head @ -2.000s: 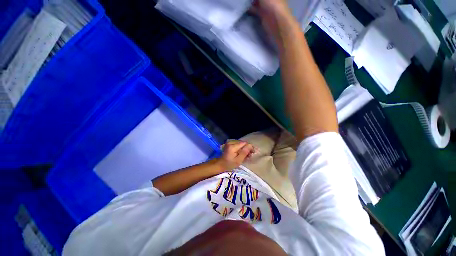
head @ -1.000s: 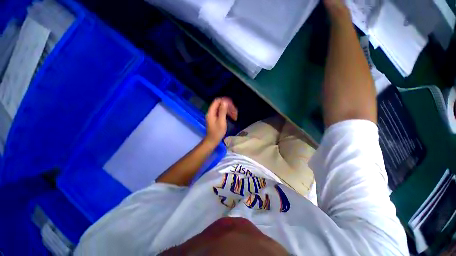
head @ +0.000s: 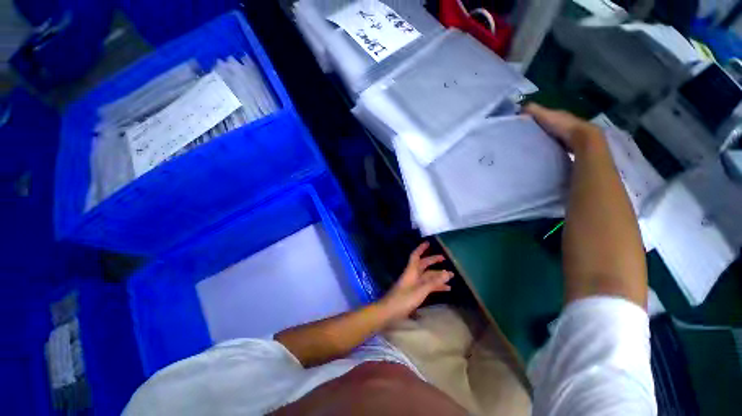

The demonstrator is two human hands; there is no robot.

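Note:
Flat grey-white translucent pouches lie in overlapping stacks along the bench; the nearest stack point(head: 496, 175) is at centre right. My right hand point(head: 553, 126) is at the far right corner of this stack, touching its edge; its fingertips are partly hidden, so whether they grip a pouch is unclear. My left hand point(head: 423, 280) is empty with fingers spread, above my lap by the bench edge. A handwritten paper sheet point(head: 376, 29) lies on the farther pouches.
A blue crate point(head: 187, 195) at left holds upright pouches and a handwritten sheet point(head: 183, 122). A nearer blue crate point(head: 163, 317) has a white sheet point(head: 277, 284) inside. A red item point(head: 480, 28) stands by a metal post. More white papers point(head: 691, 236) lie at right.
The view has swung toward the bench's far end, showing more pouches and the red item. My left hand has opened its fingers. My right hand now shows at the near stack's corner.

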